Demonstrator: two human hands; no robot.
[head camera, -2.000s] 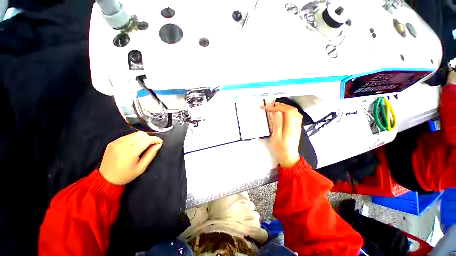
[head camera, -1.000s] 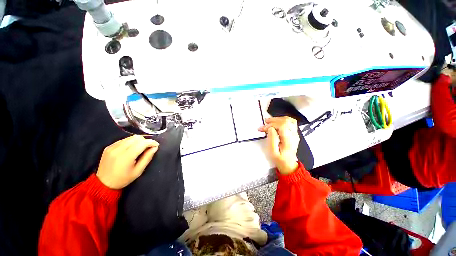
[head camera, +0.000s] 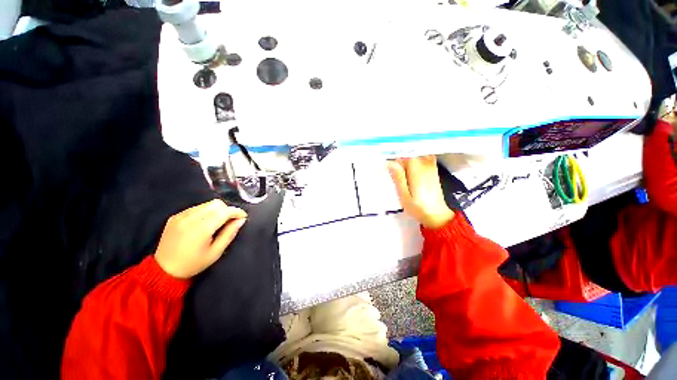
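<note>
Black fabric (head camera: 237, 297) lies left of and up to the needle area (head camera: 286, 180) and hangs over the table's front edge. My left hand (head camera: 199, 237) rests on the fabric just in front of the needle area, its fingers together and curled; whether they pinch the cloth is unclear. My right hand (head camera: 422, 191) is on the white bed (head camera: 319, 197), right of the needle, reaching under the machine head (head camera: 386, 96). Its fingertips are at the head's lower edge and partly hidden, so I cannot tell if they hold anything.
A dark strip (head camera: 450, 184) and a thin dark tool (head camera: 481, 191) lie right of my right hand. Green and yellow rings (head camera: 569, 179) are below the control panel (head camera: 571, 136). Another person's red sleeve (head camera: 644, 241) and a blue bin (head camera: 612, 306) are at the right.
My right hand has moved forward, deeper under the machine head, its fingers now pointing away from me. My left hand stays on the fabric. The view has shifted slightly.
</note>
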